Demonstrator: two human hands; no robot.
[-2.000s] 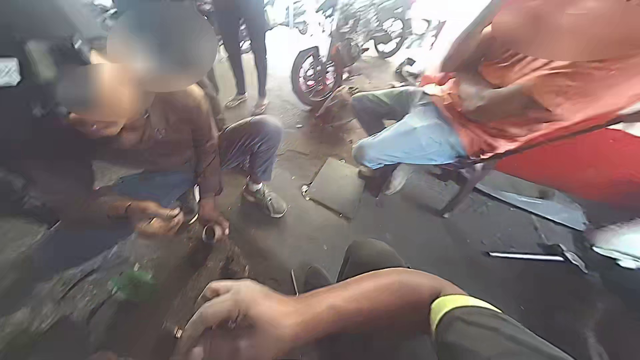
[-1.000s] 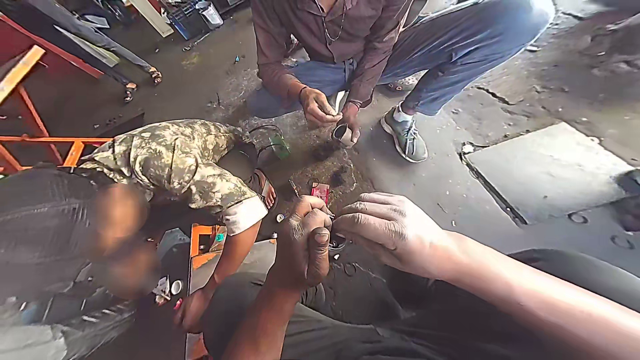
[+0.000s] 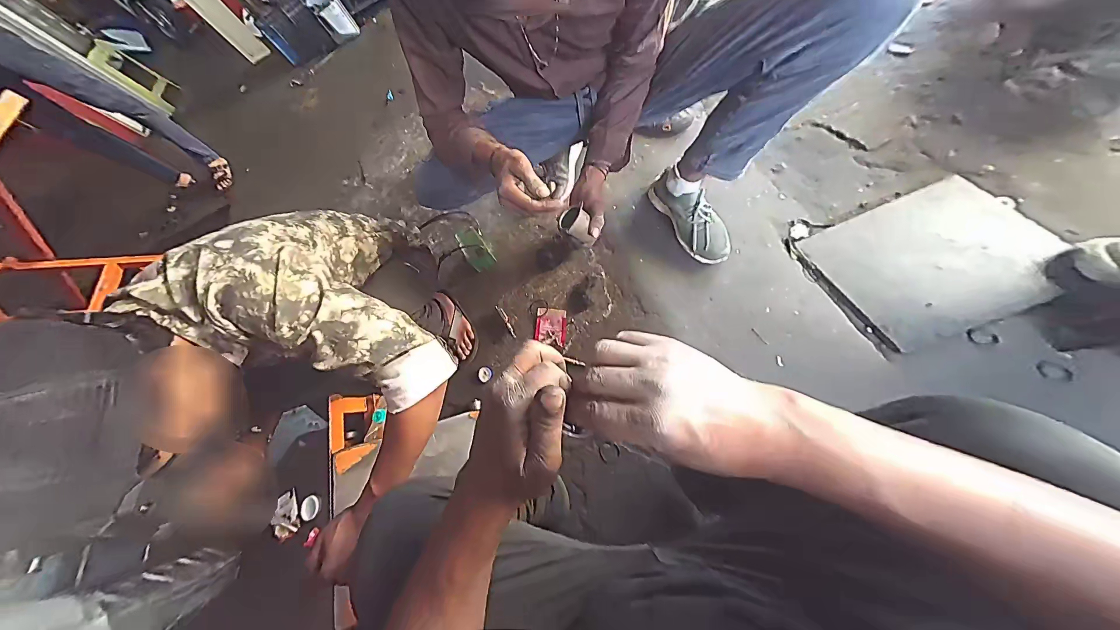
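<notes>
My left hand [image 3: 525, 420] is curled, its fingertips meeting those of my right hand [image 3: 652, 398] above the floor. A thin, small piece [image 3: 573, 361] shows between the two hands; what it is I cannot tell, nor which hand grips it. Just beyond them a red packet or small box [image 3: 550, 326] lies on the dark floor. Farther off, a squatting person in a maroon shirt holds a small cylindrical metal part [image 3: 576, 225] in one hand, the other hand close beside it.
A person in camouflage shorts [image 3: 289, 284] crouches at the left, one arm reaching down. Near that arm are an orange frame [image 3: 350, 433] and a white cap [image 3: 310, 507]. A green container [image 3: 475, 249] lies ahead. At the right a flat slab [image 3: 936, 258] is set on the floor, rings near it.
The view has swung strongly since the oldest frame. Both my hands were together a second ago too, in much the same pose.
</notes>
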